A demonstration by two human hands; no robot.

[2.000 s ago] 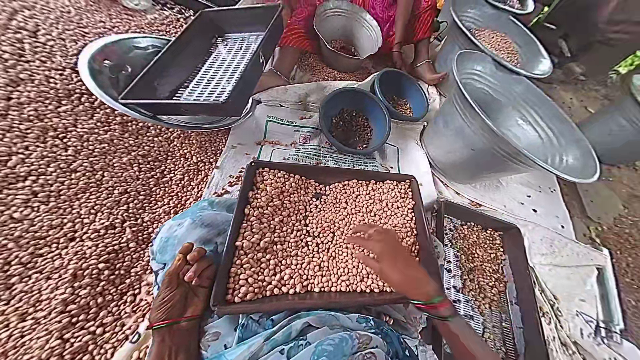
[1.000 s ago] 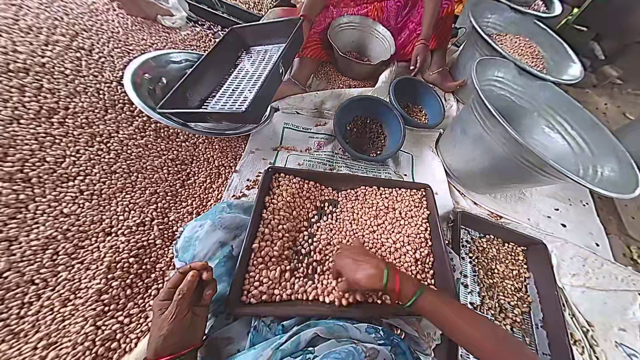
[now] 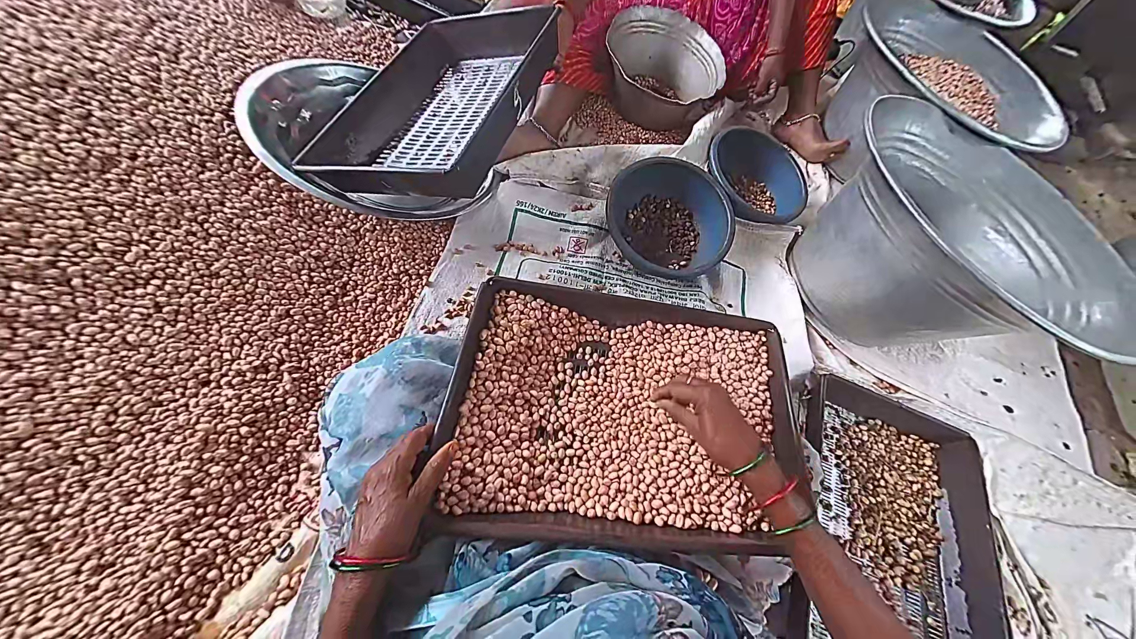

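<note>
A dark rectangular tray [image 3: 621,306] lies across my lap, spread with pinkish shelled nuts or seeds [image 3: 568,444]; its dark slotted bottom shows in small patches. My left hand [image 3: 399,493] is at the tray's left wall near the front corner, thumb and fingers apart around the edge. Over the nuts on the tray's right half, my right hand [image 3: 706,417] hovers or rests with its fingers slightly curled; whether a nut is between the fingertips cannot be told. Bangles circle both wrists.
A large heap of the same nuts [image 3: 177,355] covers the left. Ahead are blue bowls [image 3: 670,217], a metal basin [image 3: 266,115] under a slotted tray [image 3: 426,115], and a seated person's feet [image 3: 808,140]. At right stand metal tubs [image 3: 896,257] and another tray [image 3: 967,497].
My left hand, beside the tray with its fingertips together one second ago, is now at the tray's left wall. My right hand has moved farther from me over the nuts, its fingers less closed.
</note>
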